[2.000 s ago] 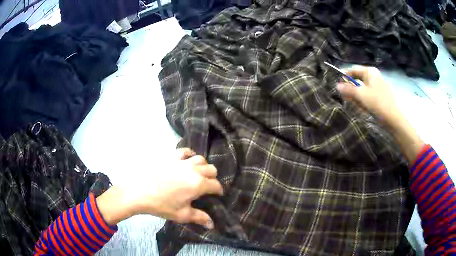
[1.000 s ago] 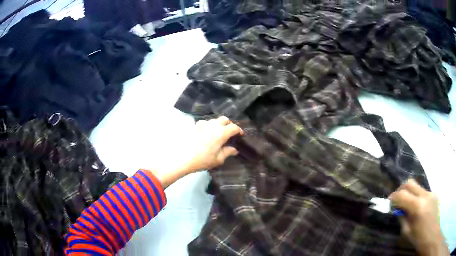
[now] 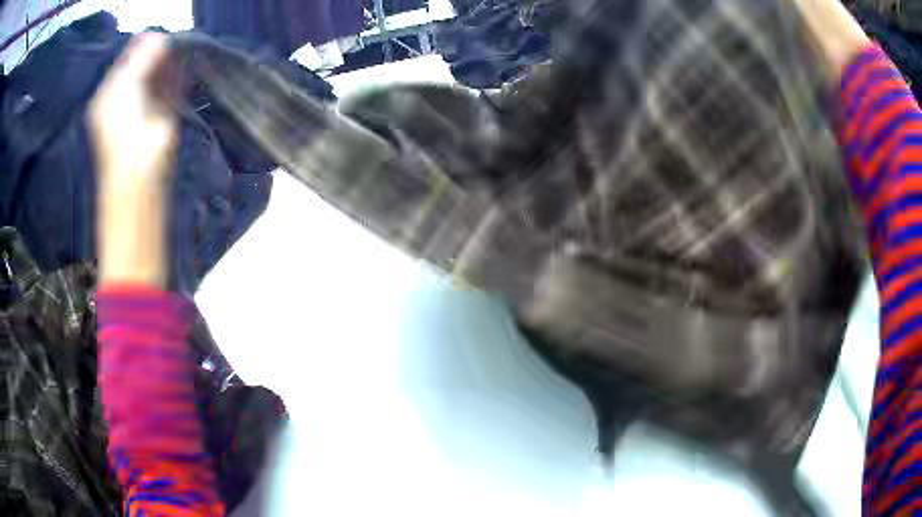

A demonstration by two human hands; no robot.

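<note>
A plaid garment (image 3: 698,151) is lifted above the white table and blurred by motion. My left hand (image 3: 136,101) is raised at the upper left and grips the end of a narrow plaid part, which stretches down and right to the garment body. My right arm reaches up at the upper right beside the garment. My right hand (image 3: 824,25) is mostly cut off by the top edge, so its fingers and anything in them are hidden. A dark strip hangs from the garment's lower side.
The white table (image 3: 404,374) shows below the garment. A navy heap (image 3: 61,151) lies at the left, behind my left hand. A dark plaid pile (image 3: 51,384) lies at the lower left. Dark cloth and a rack (image 3: 404,42) are at the back.
The garment has been lifted off the table and swung up. My left hand has moved up and left and taken hold of the narrow part. My right hand has moved up to the top edge.
</note>
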